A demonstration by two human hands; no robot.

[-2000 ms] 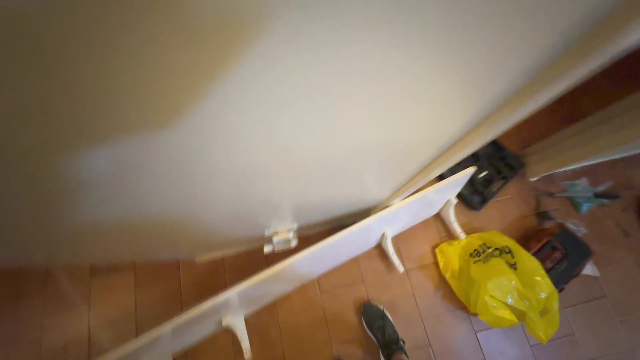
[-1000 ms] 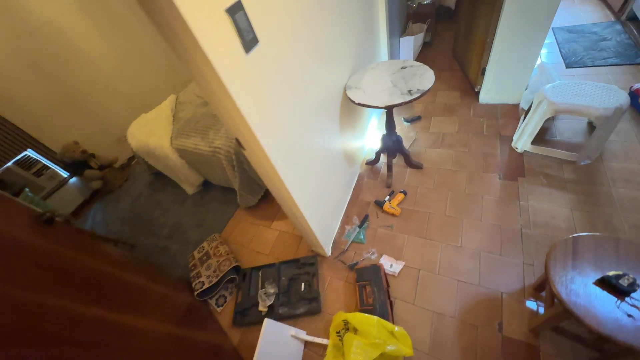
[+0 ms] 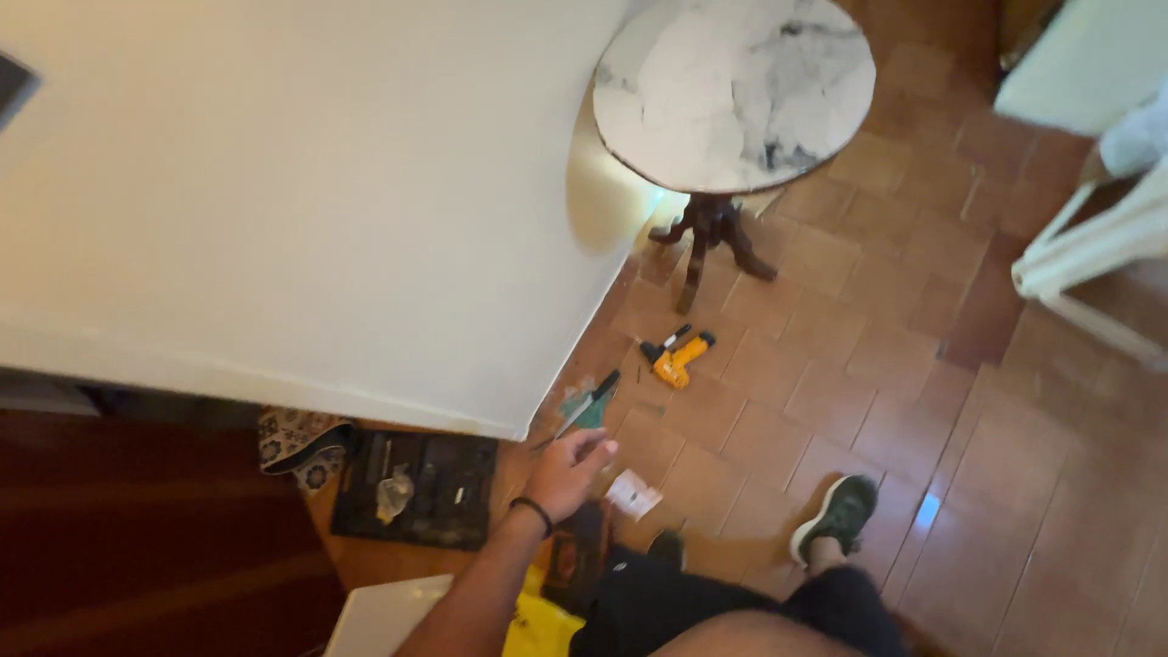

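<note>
My left hand (image 3: 568, 470), with a black band at the wrist, reaches out over the tiled floor, fingers loosely bent and nothing visible in them. Just beyond its fingertips lies a long tool with a black handle (image 3: 604, 387) and a pale blade, on a crumpled teal piece (image 3: 591, 416). Farther off, a yellow-and-black power tool (image 3: 680, 361), drill-like in shape, lies beside a small black-and-white item (image 3: 675, 337). A white paper (image 3: 633, 495) is right of my hand. Under my forearm are a white board (image 3: 388, 613) and a yellow plastic bag (image 3: 540, 622). My right hand is out of view.
An open black tool case (image 3: 415, 488) lies left of my wrist, and a dark case (image 3: 577, 557) is below my hand. The wall corner (image 3: 522, 429) juts out nearby. A round marble-topped table (image 3: 730, 96) stands ahead, a white plastic stool (image 3: 1095, 237) at right.
The view has swung from the wall and long white board to the floor by the marble-topped table. My left hand has come into view over the floor.
</note>
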